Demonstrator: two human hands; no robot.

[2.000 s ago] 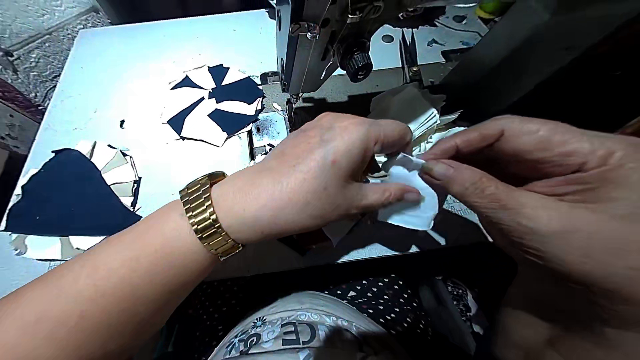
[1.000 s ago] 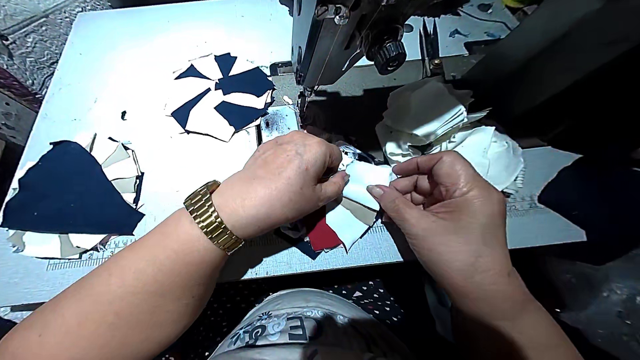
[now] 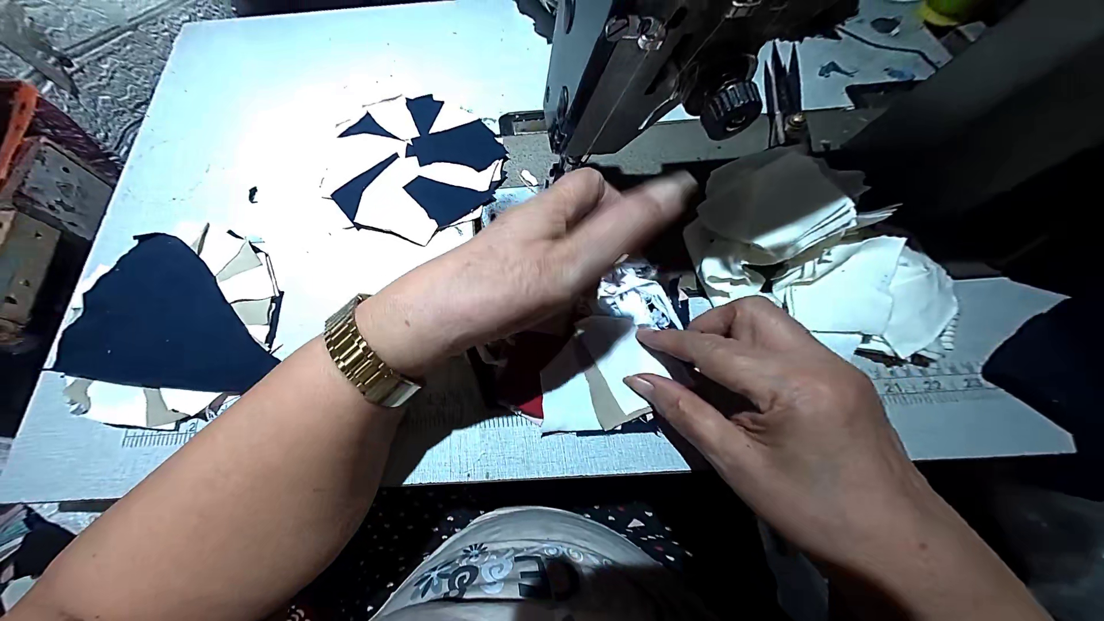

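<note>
My left hand (image 3: 552, 250), a gold metal watch on its wrist, is spread beside the sewing machine head (image 3: 638, 69) with nothing between its fingers. Below it lies a pieced fabric patch (image 3: 608, 371) of white, beige and dark red wedges, partly under the hand. The thumb and forefinger of my right hand (image 3: 768, 388) are at the right edge of this patch; whether they pinch it is not plain. Behind the right hand are stacks of cream and white fabric pieces (image 3: 871, 285). A round pieced navy and white patch (image 3: 418, 168) lies left of the machine.
A navy fabric piece (image 3: 164, 315) covers pieced patches at the left. Dark-bladed scissors or snips (image 3: 783, 95) stand behind the machine bed. Another navy cloth (image 3: 1048, 371) is at the right edge. A printed ruler scale (image 3: 936, 384) runs along the table front. Crates stand at the far left.
My left hand has come off the white piece and reached up and right, its fingers now spread. The right hand, on a white piece over the cream stack two seconds ago, is now at the pieced patch.
</note>
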